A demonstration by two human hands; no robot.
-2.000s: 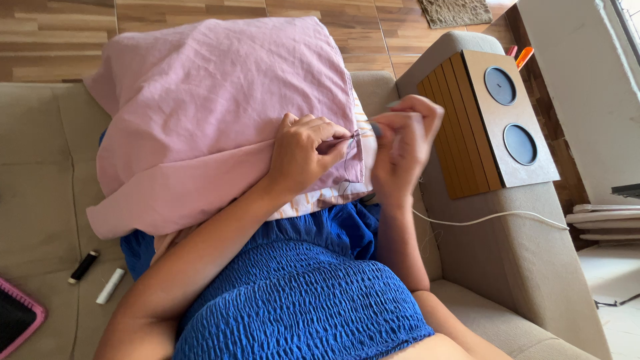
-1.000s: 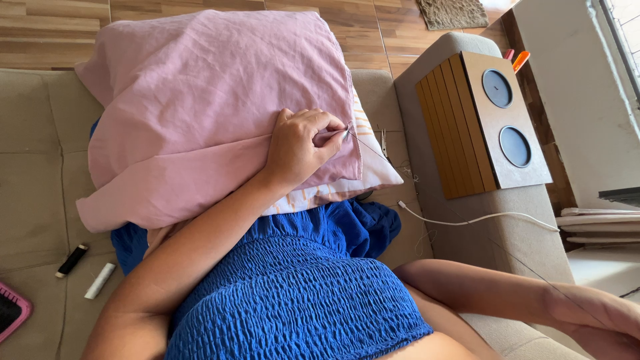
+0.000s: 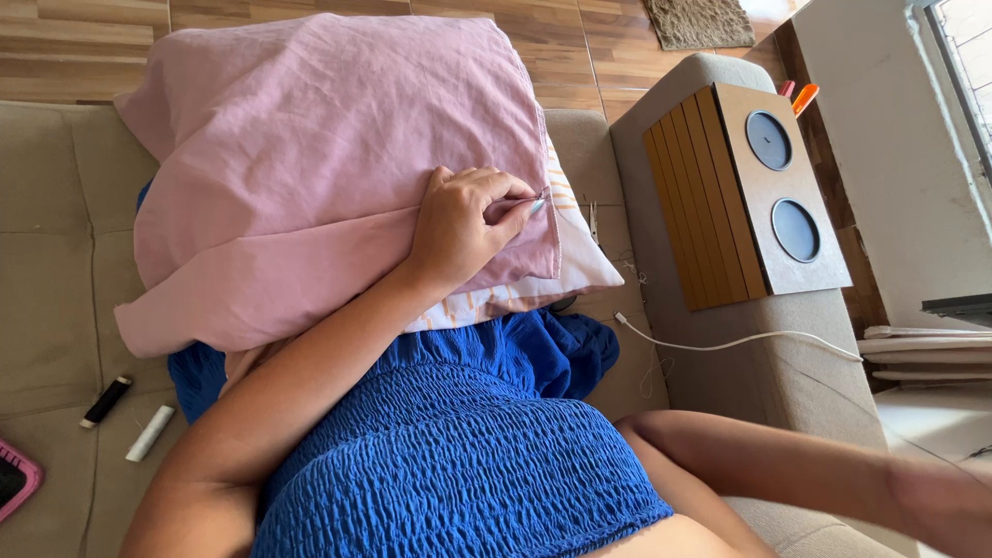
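Observation:
Pink fabric (image 3: pixel 349 101) lies over a white cushion with orange lines (image 3: pixel 581 248) on my lap. My left hand (image 3: pixel 465 221) pinches the fabric near its stitched right edge, between thumb and index finger. A dark thread (image 3: pixel 860 403) shows faintly at the right, near my right forearm, which reaches out to the lower right. My right hand is out of the frame or cut off at its edge, so what it holds is hidden. Scissors (image 3: pixel 594 222) lie on the sofa just right of the cushion.
A slatted wooden armrest tray (image 3: pixel 705 201) with two round dark recesses sits on the sofa arm (image 3: pixel 713 349). A white cable (image 3: pixel 721 345) crosses that arm. At left lie a black thread spool (image 3: pixel 106 401), a white spool (image 3: pixel 150 434) and a pink-edged object (image 3: pixel 27 480).
My right hand has moved from beside the fabric's edge out to the lower right, past the frame's edge. My left hand keeps its pinch on the fabric.

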